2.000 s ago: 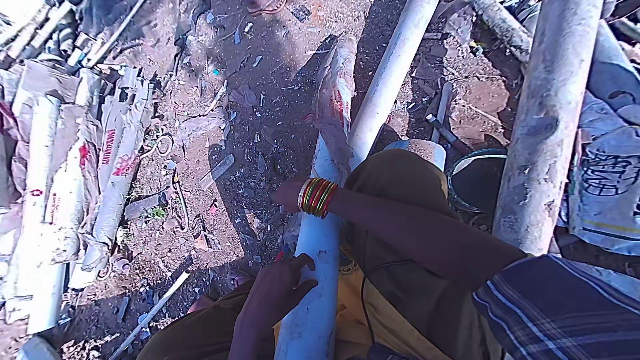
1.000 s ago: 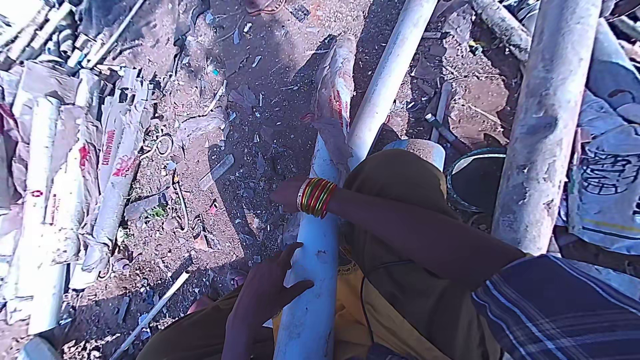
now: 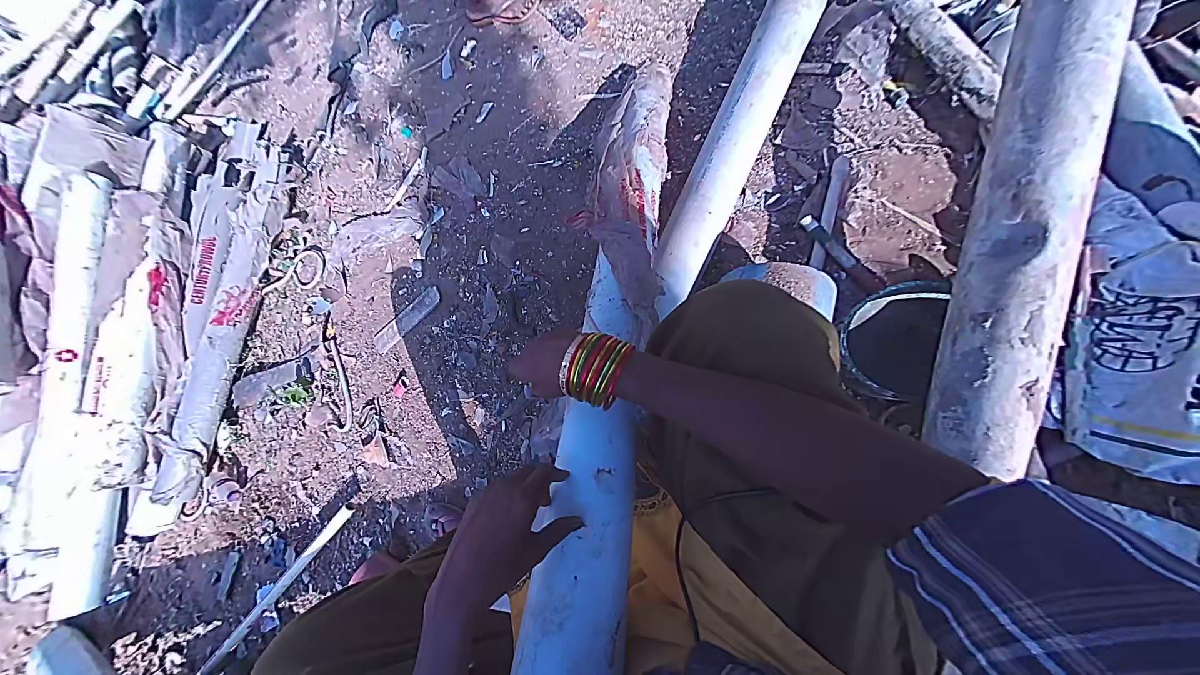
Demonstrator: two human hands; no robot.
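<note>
A whitish plastic pipe (image 3: 583, 525) runs lengthwise across my lap, its far end wrapped in torn plastic film (image 3: 630, 216) with red print. My left hand (image 3: 506, 525) lies along the pipe's left side, thumb and forefinger spread against its surface. Reaching across the pipe from the right, my right hand (image 3: 546, 364) shows at its left edge, with bangles (image 3: 596, 369) on the wrist. The fingers of that hand point down in shadow, so whether they hold anything is unclear.
Wrapped pipes (image 3: 211, 347) lie in a pile at the left. Beyond my knee are another white pipe (image 3: 741, 141) and a dark bucket (image 3: 895, 342). A thick dirty pipe (image 3: 1027, 234) slants past the right side, beside a printed sack (image 3: 1139, 356). Scraps litter the ground.
My left hand has shifted slightly on the pipe, and its thumb and forefinger are spread wider than two seconds ago. The right hand stays at about the same place.
</note>
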